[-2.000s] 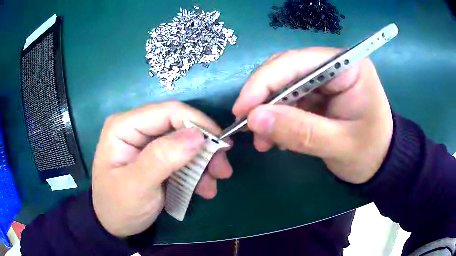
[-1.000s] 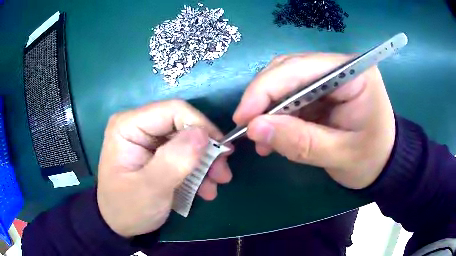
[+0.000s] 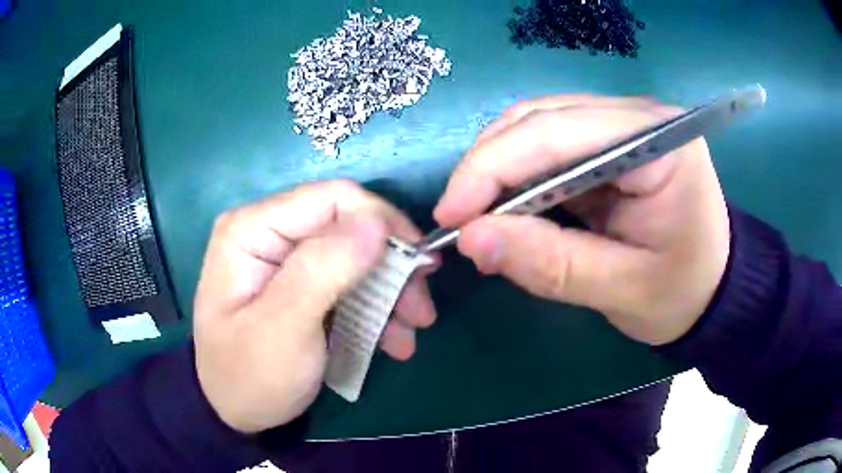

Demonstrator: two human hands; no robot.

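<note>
A pale ridged watch strap (image 3: 367, 319) is held between the thumb and fingers of my left hand (image 3: 277, 296), its wider connector end up and its narrow part hanging down. My right hand (image 3: 591, 212) grips silver tweezers (image 3: 637, 148) with holes along the arms. The tweezer tips are at the strap's connector end. Whether the tips hold a tiny part cannot be told. My left fingers hide part of the strap.
A heap of small silvery parts (image 3: 365, 74) lies at the back, with a heap of small black parts (image 3: 577, 23) right of it. A black sheet of tiny parts (image 3: 103, 185) lies at left, and a blue basket (image 3: 17, 296) at the far left edge.
The tweezers have rolled edge-on and tilted flatter, so their holes show less. My left hand and the strap have shifted slightly right. The heaps and sheet appear a little further right.
</note>
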